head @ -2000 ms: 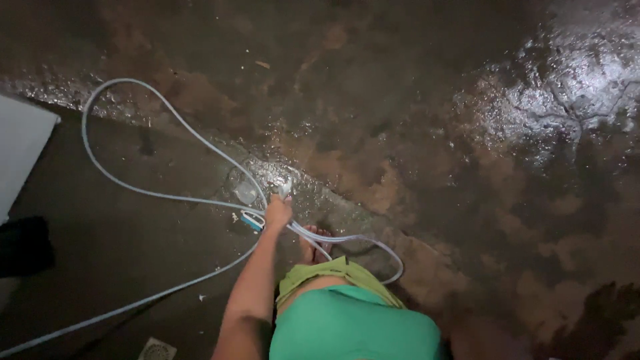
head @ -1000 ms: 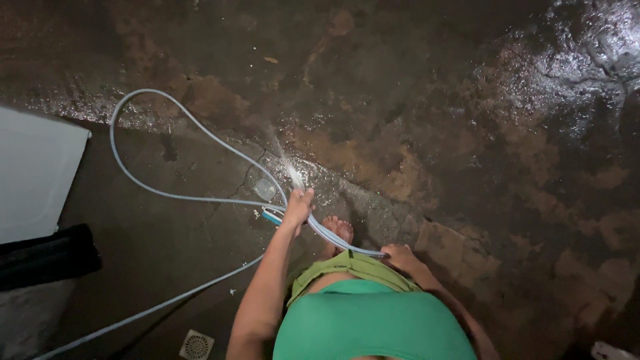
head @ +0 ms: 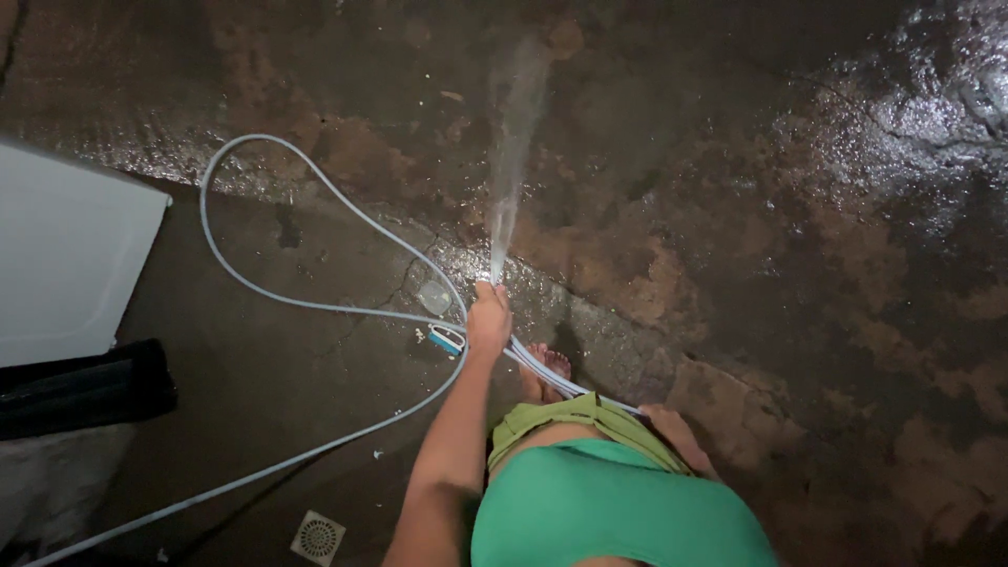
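Note:
My left hand (head: 489, 319) is closed around a light grey-blue hose (head: 354, 206), and a jet of water (head: 516, 157) sprays forward from its top onto the wet floor. A large loop of the hose spreads to the left, and its tail runs off at the lower left. At my right hip, my right hand (head: 669, 431) is shut on the bundled hose strands, its fingers partly hidden. Just left of my left wrist, a blue-and-white scrubbing brush (head: 446, 339) lies close to the hose. A round translucent object (head: 435, 298) is above the brush.
A white panel or appliance (head: 71, 252) stands at the left edge, with a dark cloth-like item (head: 87, 388) below it. A square floor drain (head: 318, 538) sits at the bottom left. The wet concrete floor (head: 630, 157) has cracks and reddish patches.
The water jet reaches much farther forward than before. My right hand, out of sight two seconds ago, came into view on the hose at my right side. The view has shifted somewhat.

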